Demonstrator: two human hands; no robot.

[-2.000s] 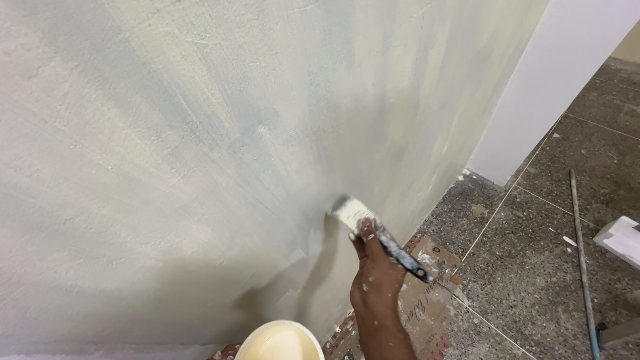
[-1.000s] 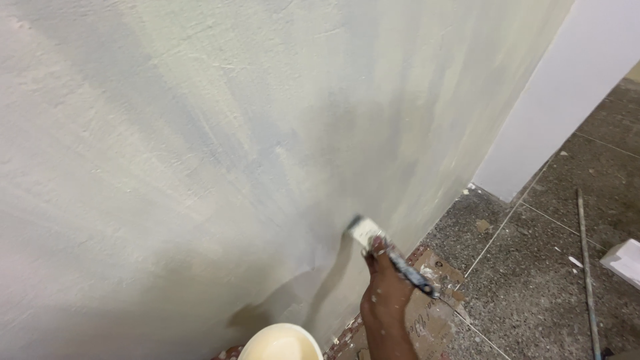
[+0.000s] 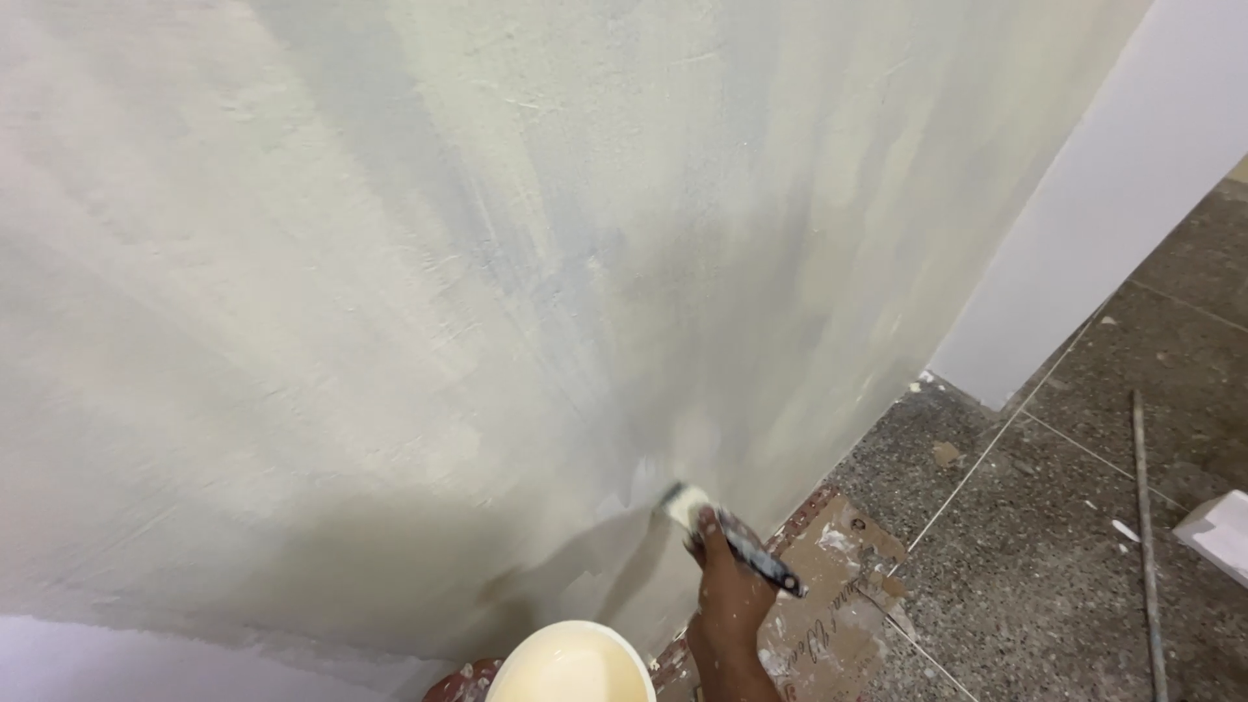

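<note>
My right hand [image 3: 726, 575], speckled with paint, grips a flat paintbrush [image 3: 688, 503] by its dark, paint-smeared handle. The light-coated bristles are at the lower part of the painted wall [image 3: 546, 322], which shows soft streaks of grey, cream and pale green; whether they touch it cannot be told. A round white container [image 3: 575, 668] of cream-coloured paint stands out at the bottom edge. Paint-spotted fingers of my left hand [image 3: 466, 682] show just left of the container, mostly hidden, and appear to hold it.
Paint-spattered cardboard [image 3: 829, 604] lies along the wall's foot. A white wall end [image 3: 1053, 214] rises at the right. On the speckled tile floor [image 3: 1024, 546] lie a long thin pole [image 3: 1146, 546] and, at the right edge, a white box-like object [image 3: 1219, 531].
My right hand and the brush have moved lower along the wall. The brush stays in my grip, and the container remains at the bottom edge. The view has shifted slightly.
</note>
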